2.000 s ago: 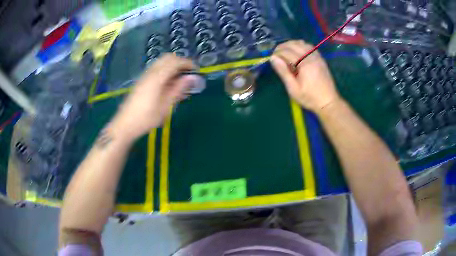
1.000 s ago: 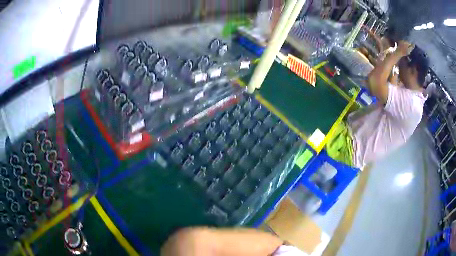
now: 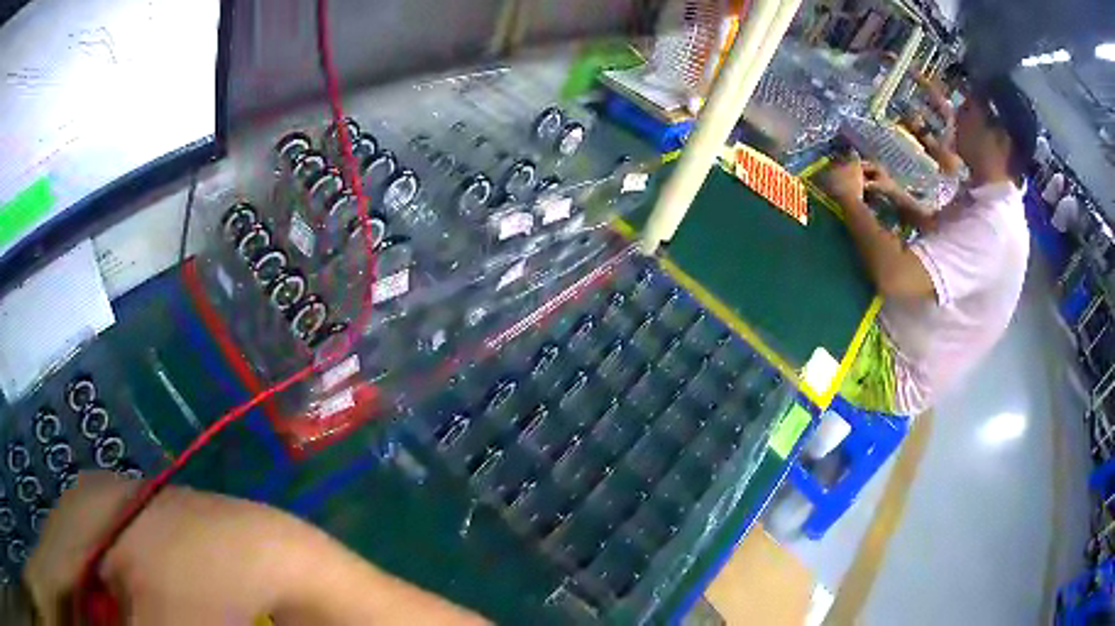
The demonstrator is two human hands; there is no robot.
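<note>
My right hand (image 3: 159, 550) is at the lower left, its forearm running off the bottom edge. A thin red test lead (image 3: 232, 416) hangs from the top, loops over the trays and ends at a blurred red clip (image 3: 98, 602) held in this hand. The fingertips are blurred and partly cut off, and what the clip touches is hidden. My left hand is out of the picture. A clear blister tray (image 3: 43, 459) with ringed units lies behind my right hand.
Stacked clear trays (image 3: 416, 275) of ringed units stand inside red tape (image 3: 232, 355). A dark-pocketed blister tray (image 3: 599, 428) with few units lies right of them. A monitor (image 3: 110, 98) is upper left. A pale post (image 3: 709, 135) rises behind. A person (image 3: 966, 245) sits at right by a blue stool (image 3: 844, 471).
The head view has swung from the mat to the right, and my left hand has left the picture. My right hand has come into view at lower left, and the round unit there no longer shows.
</note>
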